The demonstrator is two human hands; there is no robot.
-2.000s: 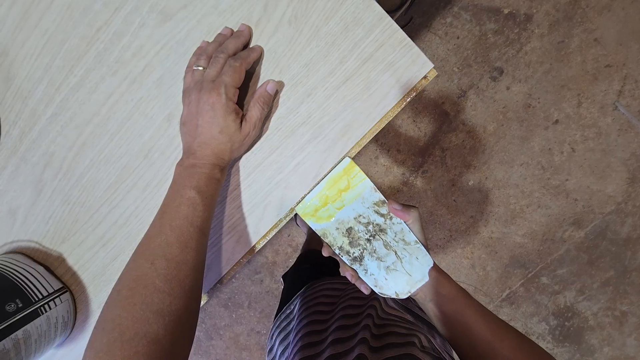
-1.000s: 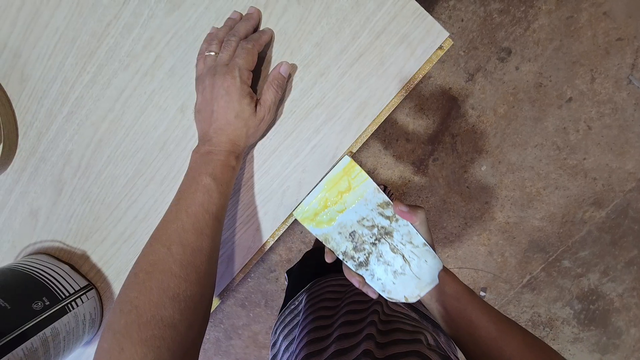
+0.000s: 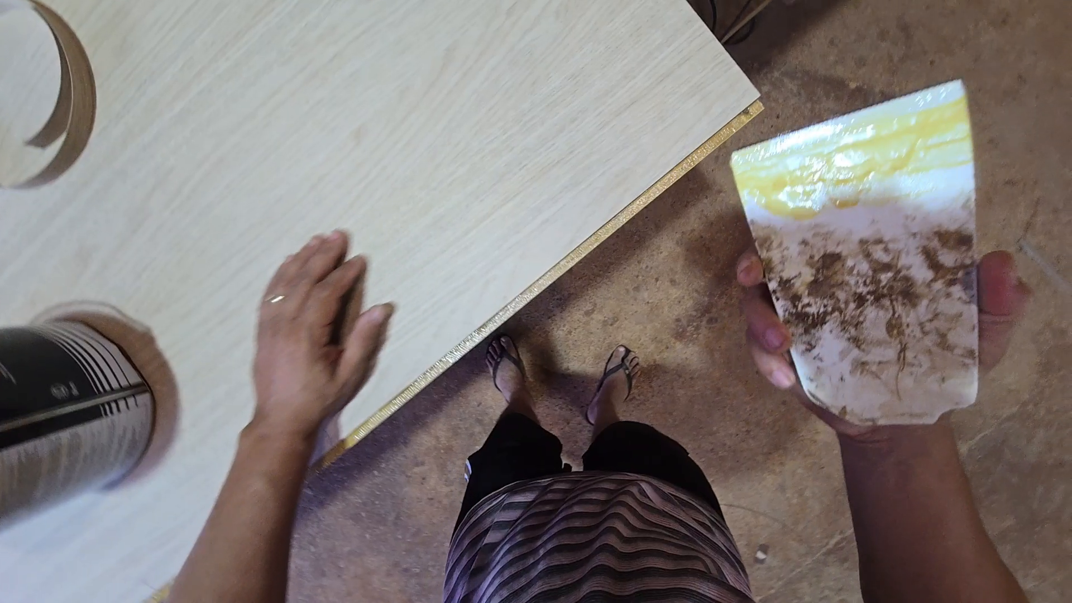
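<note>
My right hand (image 3: 997, 293) grips a flat white spreader-like piece (image 3: 879, 251), thumb at one side and fingers at the other, out over the floor beyond the board's corner. Glossy yellow glue-like material coats its far end, and brown smears cover its middle. My left hand (image 3: 314, 343), with a ring on one finger, is over the pale wood-grain board (image 3: 469, 159), palm down and fingers slightly apart, holding nothing. Whether it touches the surface I cannot tell. Yellowish material shows along the board's raw edge (image 3: 536, 289).
A black and white metal can (image 3: 75, 410) lies or stands at the left on the board. A coil of wood-grain edge banding (image 3: 75, 100) sits at the upper left. My sandalled feet (image 3: 507, 364) are on the stained concrete floor (image 3: 670, 310). Dark cables lie past the far corner.
My right hand has carried the white piece from beside the board's edge out to the right. My left hand has come back nearer to my body over the board. The view has shifted.
</note>
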